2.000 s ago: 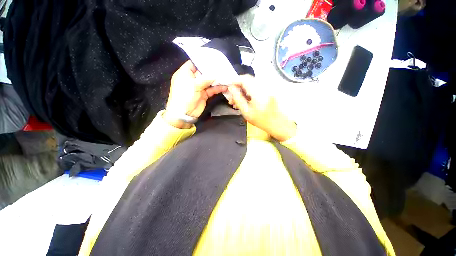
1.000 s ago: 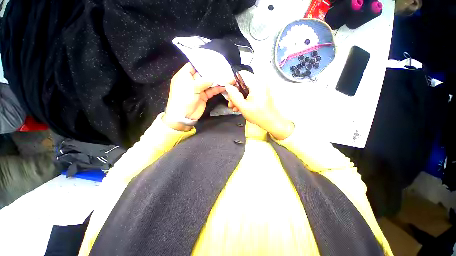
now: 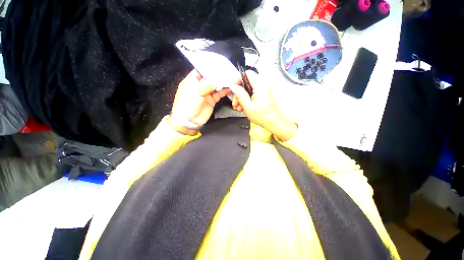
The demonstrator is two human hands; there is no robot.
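The black garment (image 3: 117, 56) with light specks is heaped at the left. Its white waistband facing (image 3: 212, 63) rises from my fingers toward the upper left. My left hand (image 3: 195, 99) pinches the facing's lower end. My right hand (image 3: 262, 104) meets it there with thumb and fingertips, and holds dark narrow snips (image 3: 245, 80) that point up and away. A needle or thread between the fingertips is too small to make out.
A round bluish dish (image 3: 333, 63) holds dark buttons (image 3: 311, 67) and white pieces (image 3: 303, 39). Right of it lies a black phone (image 3: 360, 72). Behind are a red packet (image 3: 324, 9), pink-topped black cones (image 3: 374, 14) and a pale cone (image 3: 266, 23). Dark garments (image 3: 414, 117) hang beyond the table's right edge.
The snips in my right hand have swung out from among the fingers and now show more clearly, pointing up. Both hands stay at the facing's lower end with small finger shifts.
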